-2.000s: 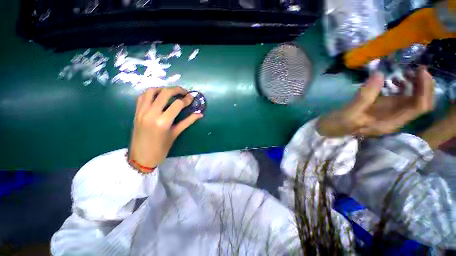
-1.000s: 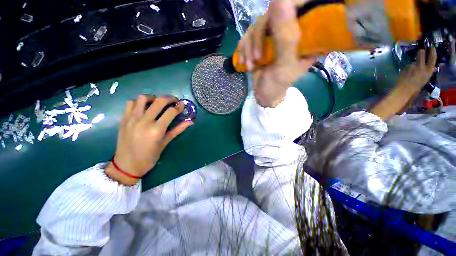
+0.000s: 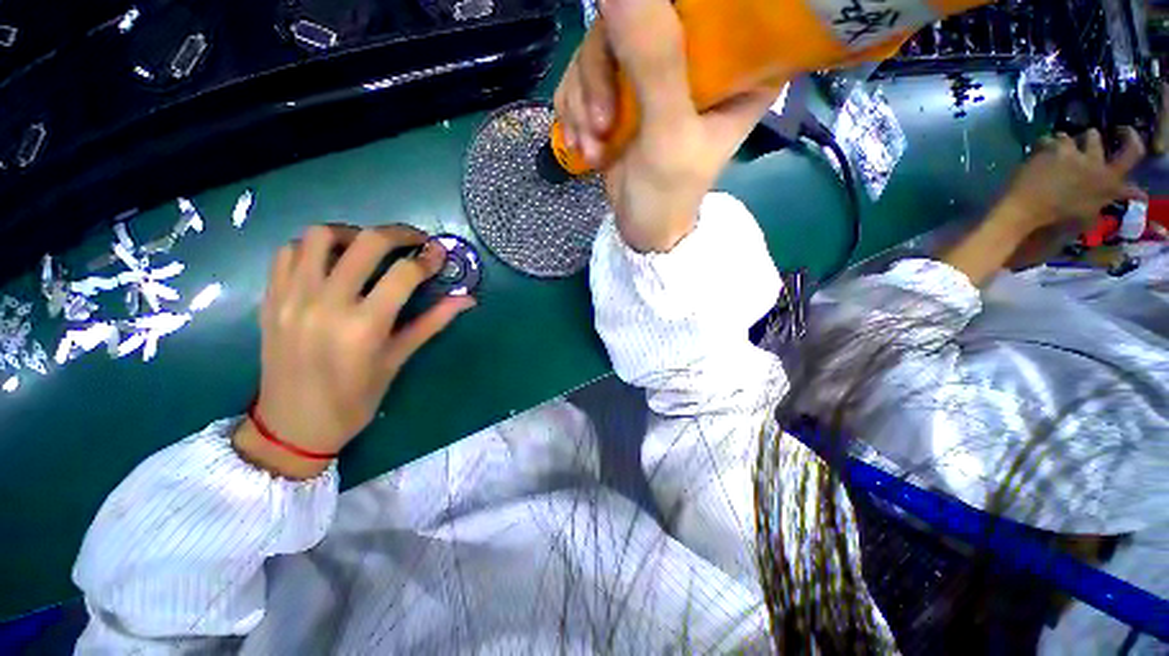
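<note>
My left hand [image 3: 336, 336] holds a small black round unit [image 3: 458, 267] on the green mat, fingers over its left side, its shiny ring showing at the right. My right hand [image 3: 667, 128] grips the orange electric screwdriver [image 3: 769, 49], which slants down to the left. Its black nose [image 3: 551, 162] is over the grey speckled dish [image 3: 519, 205]; whether the bit touches the dish cannot be told. A loose pile of pale slivers [image 3: 135, 301] lies left of my left hand.
A black blister tray [image 3: 282, 109] stands behind the mat [image 3: 423, 385]. A black cable [image 3: 846, 192] curves beside a clear bag [image 3: 869, 139] on the right. Another person's hand [image 3: 1070, 180] works at the far right. A blue bar [image 3: 987, 528] runs at the lower right.
My right hand came from the bags at the right, where the screwdriver hung, and took hold of it, bringing its nose over the dish. The view has turned. My left hand keeps the unit.
</note>
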